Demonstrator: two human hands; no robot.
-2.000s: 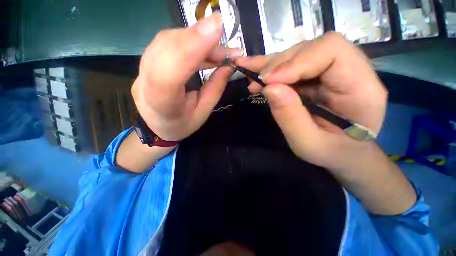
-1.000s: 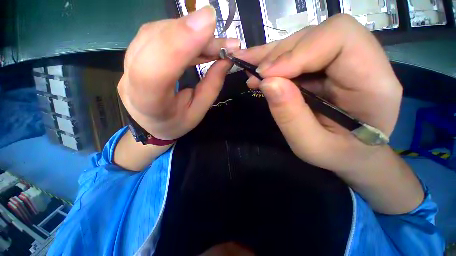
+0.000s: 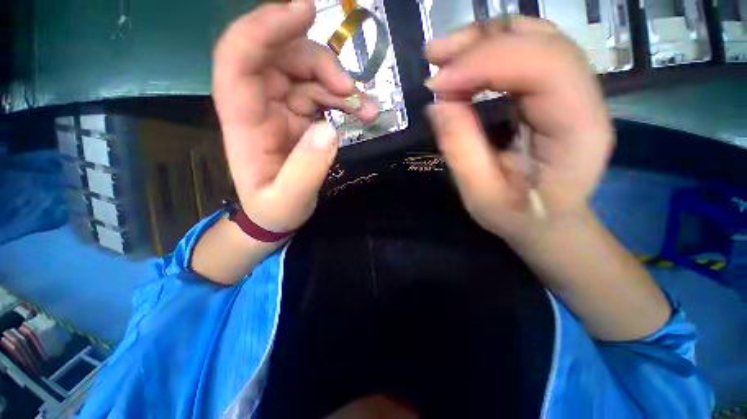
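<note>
My left hand [image 3: 274, 123] is raised over the near edge of an open phone frame, fingers bent; a tiny pale piece [image 3: 354, 102] shows at its fingertips, too blurred to name. My right hand [image 3: 532, 114] is blurred, with thumb and forefinger apart. It still holds the slim tweezers, whose pale rear end [image 3: 535, 200] shows against the palm; their tip is hidden. The phone frame [image 3: 393, 106] is silvery-white. A curled orange and dark flex cable [image 3: 375, 49] stands up from it, between the hands.
More phone frames [image 3: 667, 37] lie side by side in the black holder to the right. The dark green mat [image 3: 147, 49] is at the upper left. Stacked pale trays [image 3: 98, 176] stand below the bench at left. A blue stand [image 3: 696, 225] is on the floor at right.
My hands have come apart; the tweezers' tip has left my left fingertips. The tweezers have swung back into my right palm. The flex cable and phone frame show more fully.
</note>
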